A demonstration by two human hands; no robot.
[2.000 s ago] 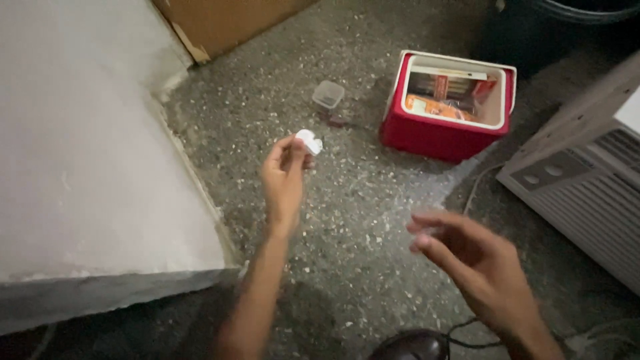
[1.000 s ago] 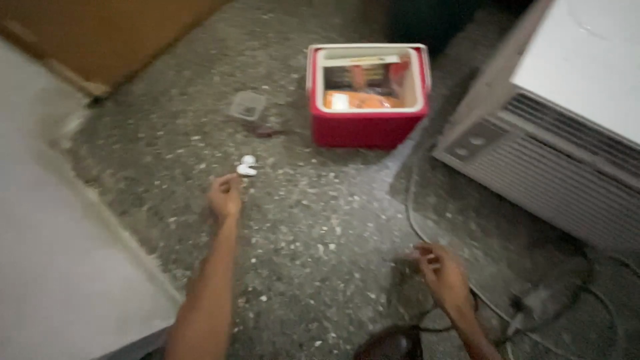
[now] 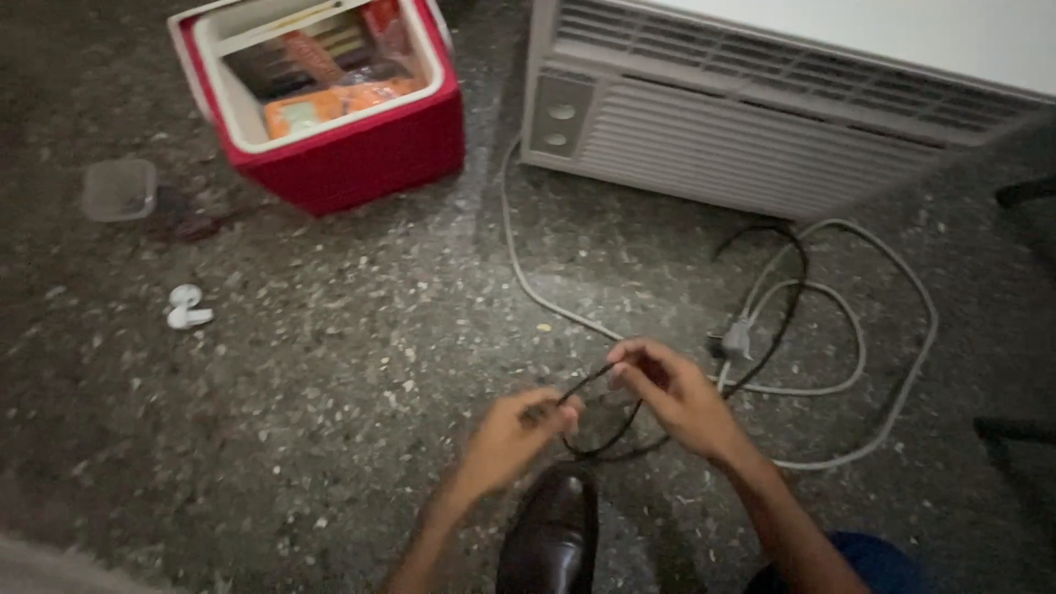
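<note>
A thin dark cord (image 3: 588,382) runs between my hands, above the toe of a dark leather shoe (image 3: 551,532). My left hand (image 3: 516,437) pinches it at the lower left, and my right hand (image 3: 676,396) pinches it a little higher to the right. The rest of the cord loops beneath my right hand and curves up toward the air conditioner. Its far end lies on the floor. To the far left, a pair of white wireless earbuds (image 3: 188,308) lies on the speckled floor, apart from both hands.
A red cooler (image 3: 363,157) with packages inside stands open at the upper left. Beside it are a clear plastic container (image 3: 120,190) and a dark reddish item (image 3: 194,228). A window air conditioner (image 3: 742,148) stands at upper right, its grey power cord (image 3: 928,330) and plug (image 3: 737,339) on the floor.
My left hand has left the earbuds, which now lie on the floor, and has come next to my right hand. Both hands now hold the dark cord. The view has shifted right.
</note>
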